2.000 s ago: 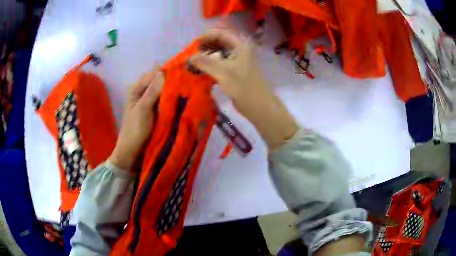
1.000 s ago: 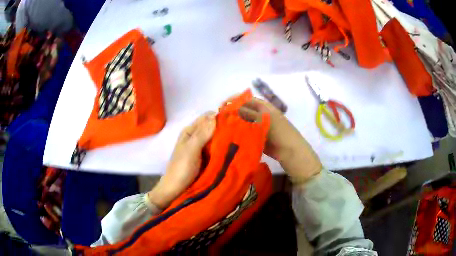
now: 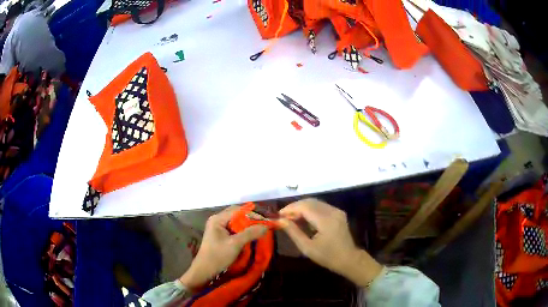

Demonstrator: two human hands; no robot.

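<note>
An orange bag [image 3: 258,259] with a dark strip hangs over the lap, below the table's front edge. My left hand [image 3: 217,244] grips its gathered end. My right hand [image 3: 321,231] pinches a small bit at the same end, too small to make out. The trimming scissors [image 3: 368,120], with yellow and red handles, lie on the table. Dark reddish thread snips [image 3: 298,110] lie to their left, beside a small orange scrap [image 3: 296,125]. Another orange bag [image 3: 144,126] with a navy-and-cream patterned panel lies at the table's left.
A pile of orange bags [image 3: 393,36] lies at the table's far side, with a pale cloth stack [image 3: 511,72] right of it. Wooden bars [image 3: 429,201] are below the table's right edge. Blue bins [image 3: 24,225] stand at left. A person's grey sleeve or back [image 3: 33,45] shows upper left.
The held bag and both hands have moved down, off the table to the lap. The right hand now pinches at the bag end. The scissors and snips lie uncovered. The view has shifted.
</note>
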